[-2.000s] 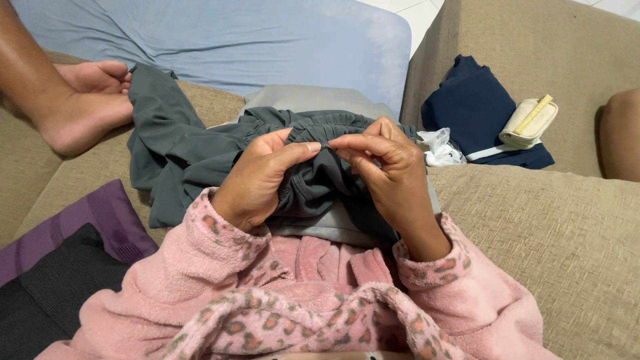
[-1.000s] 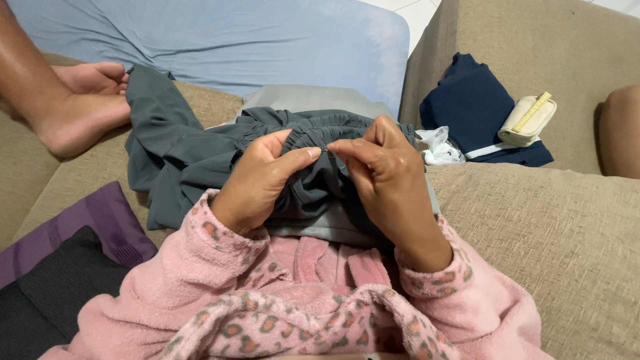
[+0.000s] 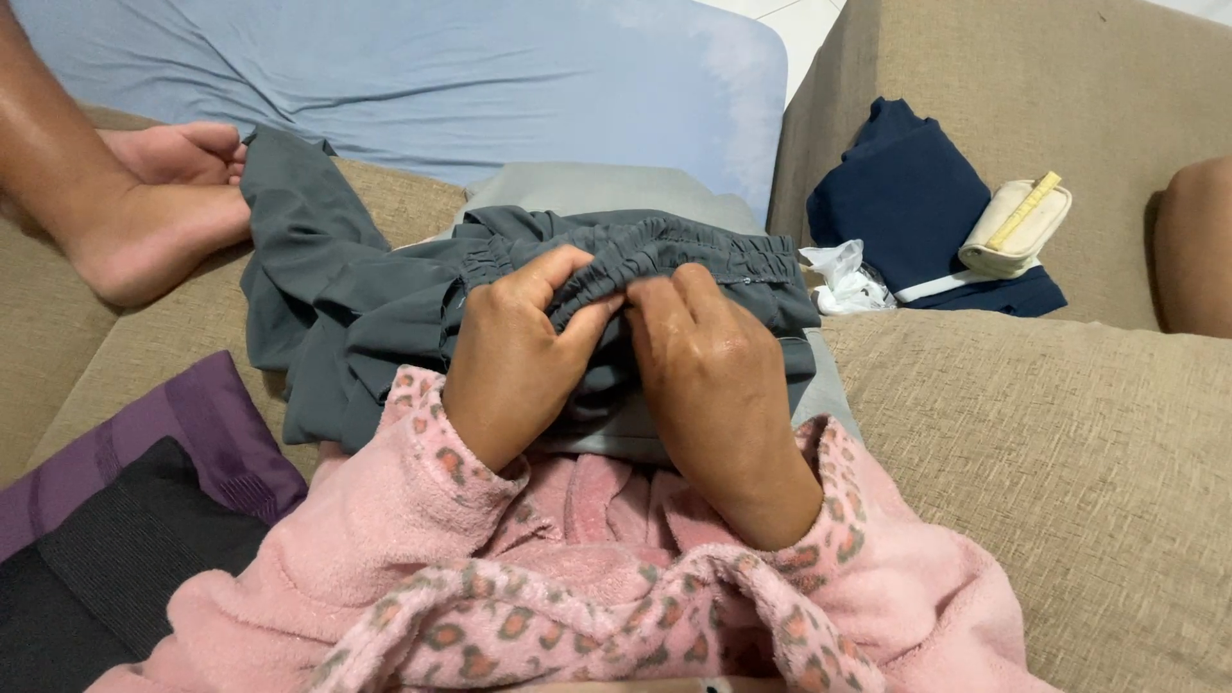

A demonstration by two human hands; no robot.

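Observation:
A dark grey-green garment (image 3: 385,298) with a gathered elastic waistband (image 3: 664,236) lies over my lap on a light grey cloth (image 3: 597,183). My left hand (image 3: 525,346) pinches the waistband between thumb and fingers, at the middle of the view. Close to its right, my right hand (image 3: 717,385) is turned knuckles up, with curled fingertips at the same band; its fingertips are partly hidden and blurred, so whether they grip the cloth or something small cannot be told. Light stitches show on the band to the right of this hand.
Purple cloth (image 3: 144,443) and black cloth (image 3: 144,549) lie at the lower left. Another person's bare foot (image 3: 173,231) touches the garment's far left end. On the right, a cream pouch (image 3: 1015,226) rests on folded navy cloth (image 3: 895,183), beside a white plastic bag (image 3: 847,274).
My right hand has turned from a raised fingertip pinch to knuckles up, lower against the waistband. More of the gathered band shows between my hands.

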